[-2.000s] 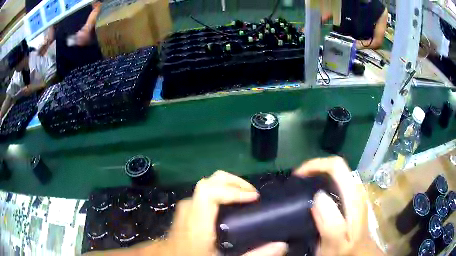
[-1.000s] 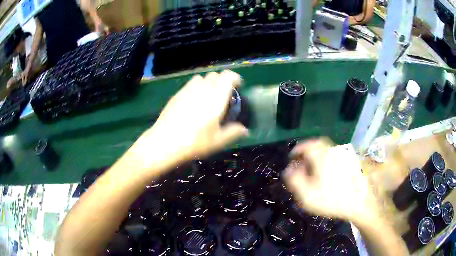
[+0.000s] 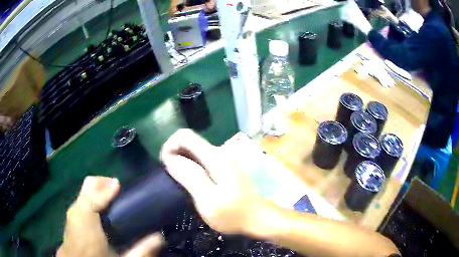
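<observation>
A black cylindrical unit (image 3: 148, 203) lies on its side between my two hands, above the blister tray, and is slightly blurred. My left hand (image 3: 95, 218) holds its left end, thumb and fingers apart around it. My right hand (image 3: 216, 183) is at its right end, with the fingers curled over it; the contact there is partly hidden. The glossy black blister tray (image 3: 201, 241) shows below the hands, mostly covered. Two more units stand upright on the green conveyor belt just beyond, one nearer (image 3: 126, 138) and one farther (image 3: 194, 105).
A white post (image 3: 242, 75) and a water bottle (image 3: 278, 85) stand right of the belt units. Several units (image 3: 330, 143) stand on the tan board (image 3: 297, 120). An open carton (image 3: 428, 206) is lower right. A person (image 3: 428, 65) is at upper right. Stacked trays (image 3: 100, 95) lie across the belt.
The view has swung to the right. My left hand has come back from reaching over the belt, and a unit is now held between both hands over the tray.
</observation>
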